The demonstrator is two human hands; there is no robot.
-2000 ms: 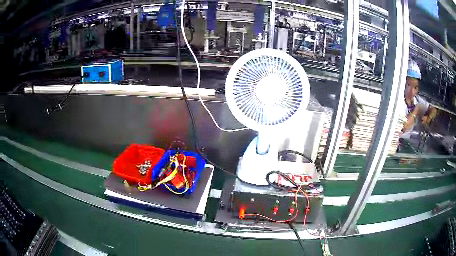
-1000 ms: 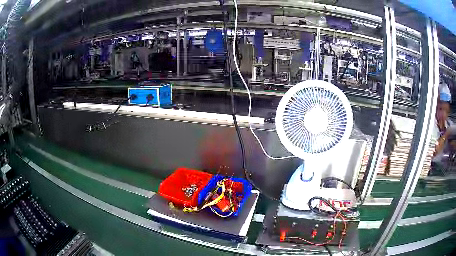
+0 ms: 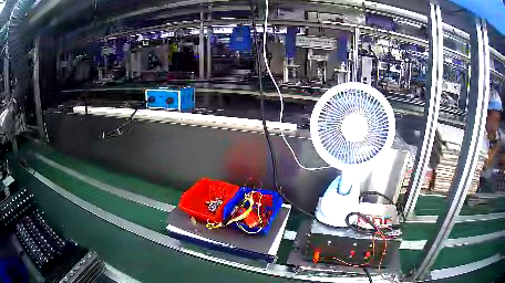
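Observation:
Neither of my hands is in view. Nearest in front of me, a red parts bin (image 3: 194,202) with silvery bits and a blue parts bin (image 3: 271,221) with tangled yellow, white and red wires stand side by side on a dark flat stack (image 3: 227,241). To their right, a white desk fan (image 3: 353,127) stands on a dark metal test box (image 3: 343,252) with red terminals and wires. Black strips with rows of pale dots (image 3: 39,237) lie at the lower left, beside a dark ridged block (image 3: 80,271).
A green bench (image 3: 133,237) with pale metal strips runs across. Aluminium posts (image 3: 455,166) rise at the right, with a pale stack (image 3: 451,160) behind. A blue box (image 3: 170,99) sits at the back. A white cable hangs mid-view. A person's arm (image 3: 491,130) shows at the right edge.
The view has swung left, so the bins, fan and test box sit further right and the black strips show more. The person at the right is now mostly cut off.

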